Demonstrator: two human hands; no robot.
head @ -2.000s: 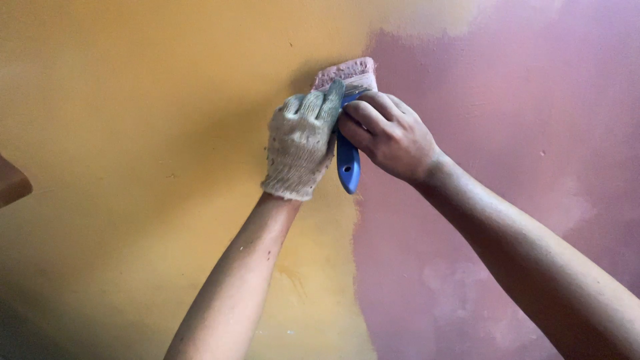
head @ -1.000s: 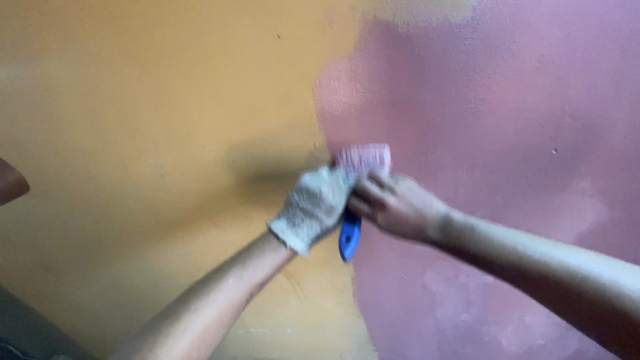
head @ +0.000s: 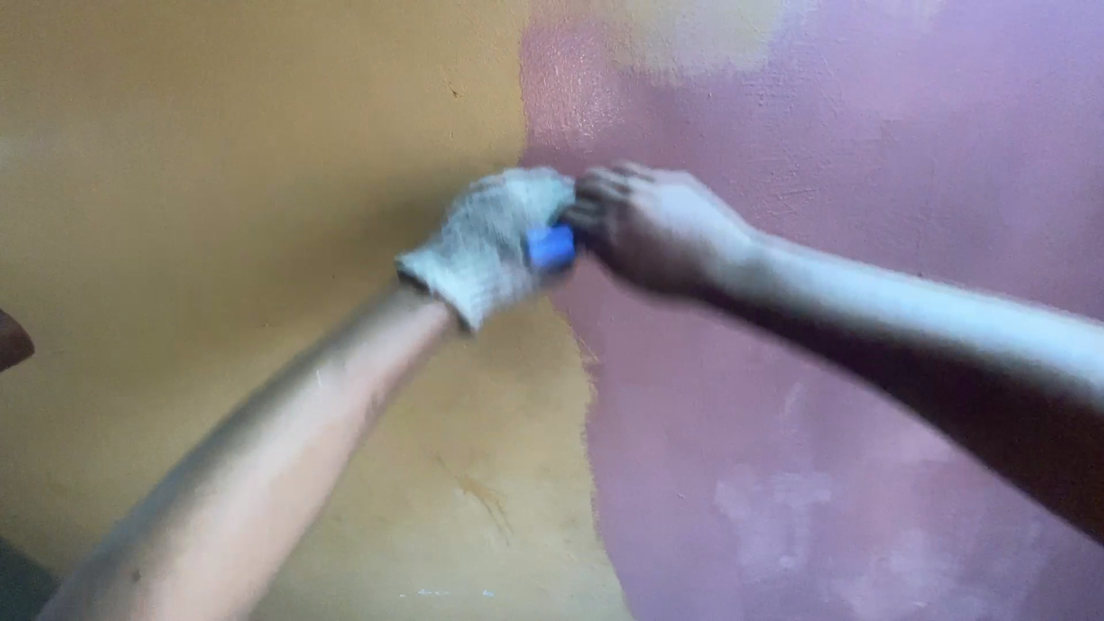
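My left hand [head: 500,233], in a pale knitted glove, and my bare right hand [head: 655,224] are closed together around a paintbrush. Of the brush only its blue handle [head: 550,247] shows, blurred, between the two hands; the bristles are hidden behind my fingers. Both hands are in front of the wall near the uneven edge where mauve-pink paint [head: 862,216] on the right meets the yellow-ochre wall surface [head: 259,129] on the left. Wet-looking pink paint [head: 573,95] shines just above the hands.
A yellowish patch [head: 707,39] shows within the pink at the top. At the left edge a brown rounded object [head: 13,341] juts into view; what it is cannot be told. Paler blotches [head: 776,509] mark the pink at lower right. A dark area fills the lower left corner.
Pink paint now covers a strip of wall at the top of the boundary that was yellow two seconds ago. The hands have come down from there with the brush, whose bristles have gone out of sight.
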